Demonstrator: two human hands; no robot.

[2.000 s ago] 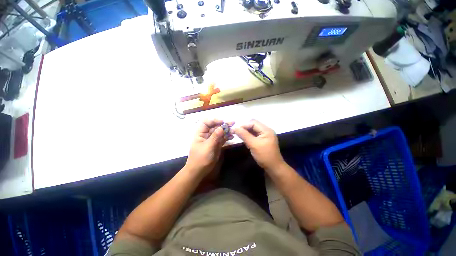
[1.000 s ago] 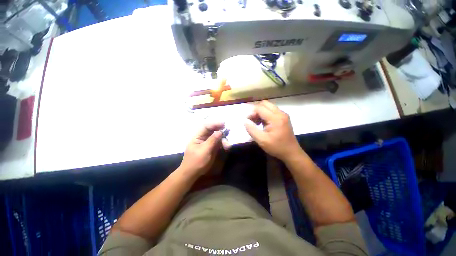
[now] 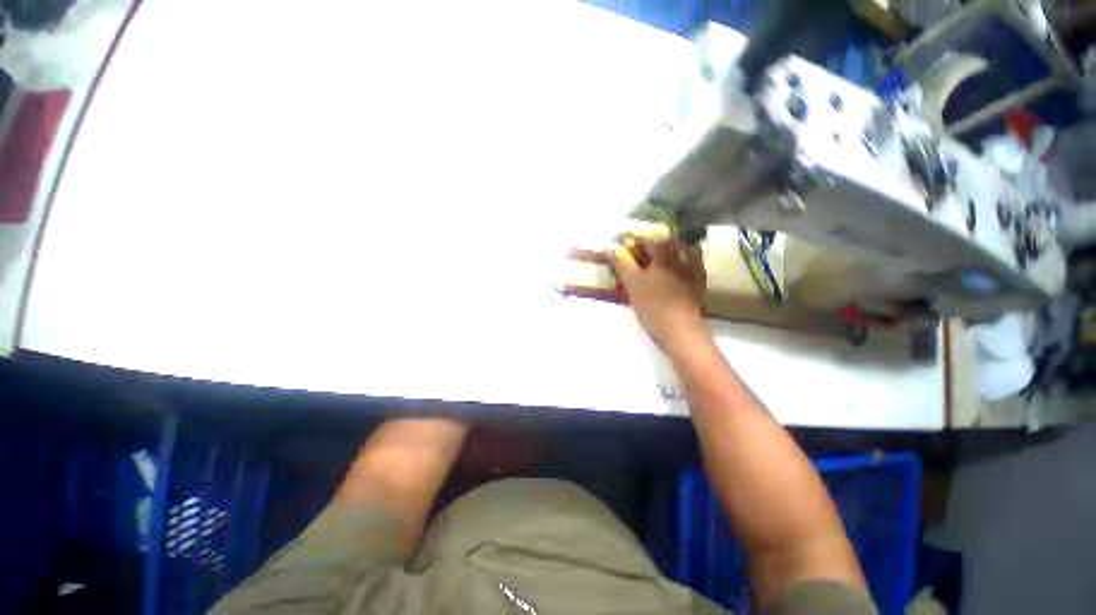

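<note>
The white sewing machine head stands at the right of the table, seen tilted. My right hand is under its left end, near the needle area. Its fingers are bent over the orange guide on the machine bed. Whether the fingers hold anything cannot be told. My left forearm reaches to the table's front edge, and my left hand is hidden beneath the table. The small metal piece seen earlier between my left fingers is not visible.
The white table extends left of the machine. Dark-handled scissors (?) lie under the machine arm. A blue crate stands below the table at right, another below at left.
My right hand has moved from above the table's front edge to the needle area. My left hand has gone down out of sight below the table edge. The view has turned and tilted.
</note>
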